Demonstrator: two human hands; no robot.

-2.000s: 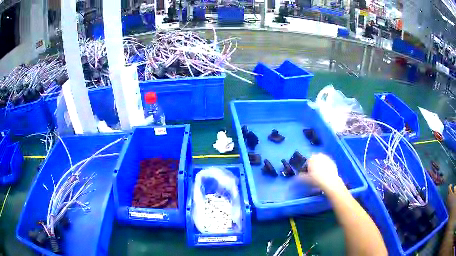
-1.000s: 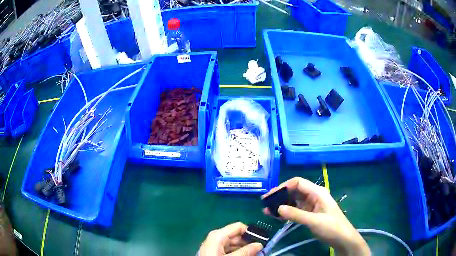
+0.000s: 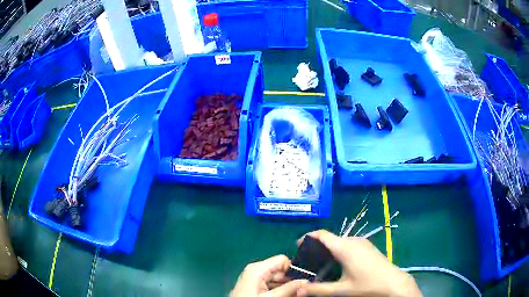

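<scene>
My left hand (image 3: pixel 268 277) and my right hand (image 3: pixel 362 264) are together at the lower middle, close to the wearer. Between them is a black connector with a thin white strip (image 3: pixel 303 270); my left fingers grip it. My right hand grips a black connector cover (image 3: pixel 314 255), which is against the connector; how far they are joined is hidden by the fingers. A pale cable (image 3: pixel 444 269) curves out to the right, and thin stripped wire ends (image 3: pixel 359 223) show above my right hand.
A wide shallow tray (image 3: pixel 406 173) with several black parts is at back right. Nearer the middle are a bin of white parts (image 3: pixel 290 168) and a bin of red-brown pieces (image 3: pixel 213 127). Harness bins stand at left (image 3: pixel 124 226) and right (image 3: pixel 490 214). Behind are a red-capped bottle (image 3: pixel 216 37) and crumpled white paper (image 3: pixel 305 76).
My right hand came back from the tray with a black cover. The cover and the connector, held apart a second ago, are now together. The view has tilted down.
</scene>
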